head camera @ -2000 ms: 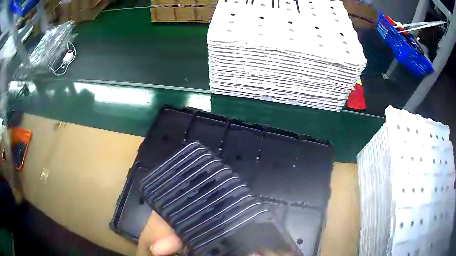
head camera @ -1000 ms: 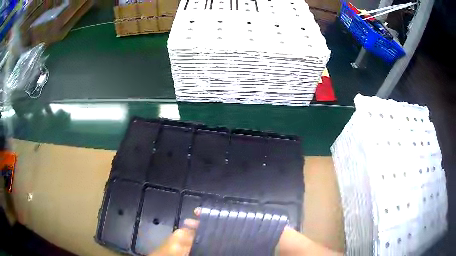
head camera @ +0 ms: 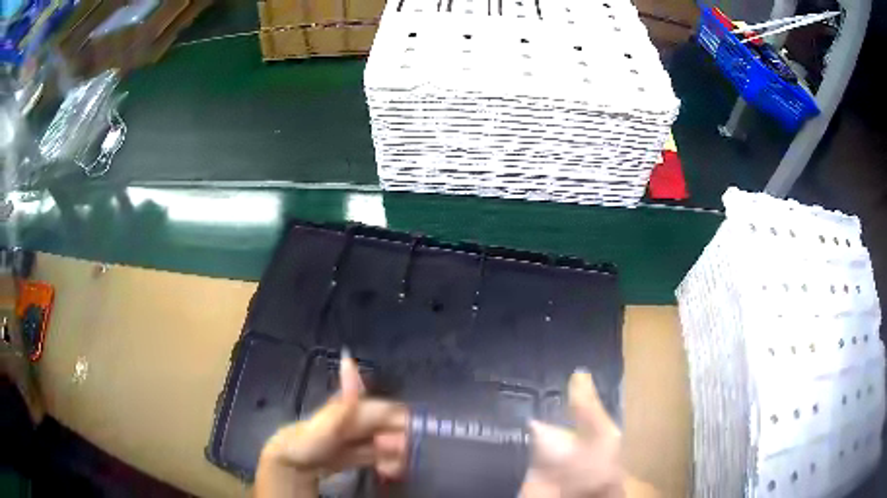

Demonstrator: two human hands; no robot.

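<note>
A row of black phone frames (head camera: 469, 462) stands at the bottom centre, between my hands, with pale edges showing along its top. My left hand (head camera: 340, 433) is at the row's left side, fingers bent against it and thumb raised. My right hand (head camera: 582, 447) is at its right side, blurred, with thumb or finger raised. The lower part of the row is cut off by the picture's edge. The black blister tray (head camera: 379, 292) lies flat under and beyond my hands; its bare pockets show at the back and left.
A tall white tray stack (head camera: 515, 146) stands on the green conveyor, with a red item (head camera: 668, 177) beside it. Another white stack (head camera: 793, 340) is at right. A blue basket (head camera: 759, 73) hangs upper right. An orange bin (head camera: 37, 316) is at left; clear plastic (head camera: 83, 122) and cardboard boxes (head camera: 316, 29) lie beyond.
The frame row was tilted and fanned over the tray; it now stands upright between both hands at the bottom. The view has shifted, and both hands have raised digits.
</note>
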